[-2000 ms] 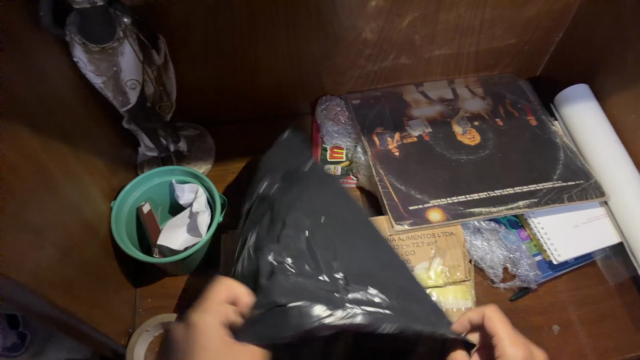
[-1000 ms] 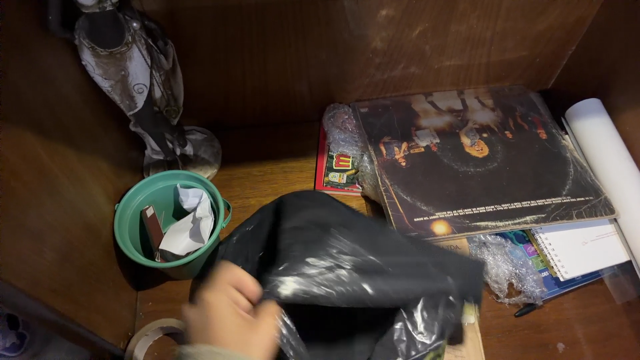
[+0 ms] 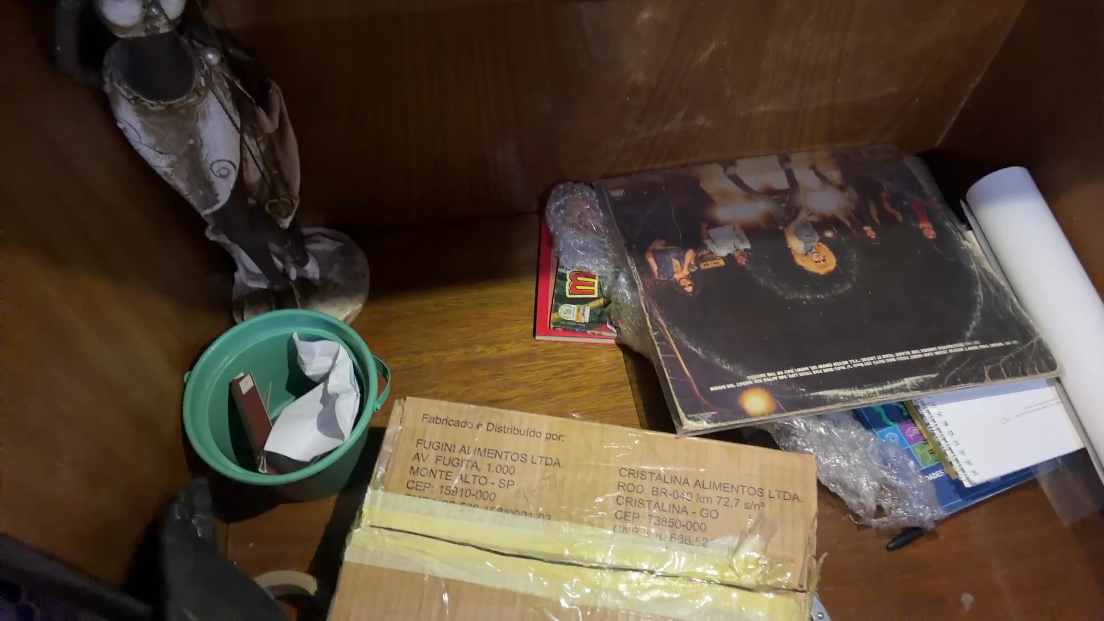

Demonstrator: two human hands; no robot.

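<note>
Neither of my hands shows in the view now. A cardboard box (image 3: pixel 595 509), bearing printed writing and closed over with yellowed tape, lies at the bottom centre. Part of a black plastic bag (image 3: pixel 203 552) shows at the lower left, blurred and cut off by the frame; whether a hand holds it is hidden. Left of the box stands a green plastic bucket (image 3: pixel 197 431) with a crumpled white paper (image 3: pixel 319 414) and a small dark reddish-brown item (image 3: pixel 252 418) inside. A roll of tape (image 3: pixel 289 584) sits partly hidden between the bag and the box.
A figurine (image 3: pixel 198 164) stands behind the bucket. At the right, a worn record sleeve (image 3: pixel 828 319) lies over bubble wrap (image 3: pixel 862 474) and a spiral notebook (image 3: pixel 1000 431), beside a white paper roll (image 3: pixel 1044 285). A red-edged booklet (image 3: pixel 545 302) and a black pen (image 3: pixel 906 538) lie near. Wooden walls enclose the surface.
The black bag, earlier held over the centre, has moved to the lower left, uncovering the cardboard box. Both hands, seen two seconds ago, are out of view.
</note>
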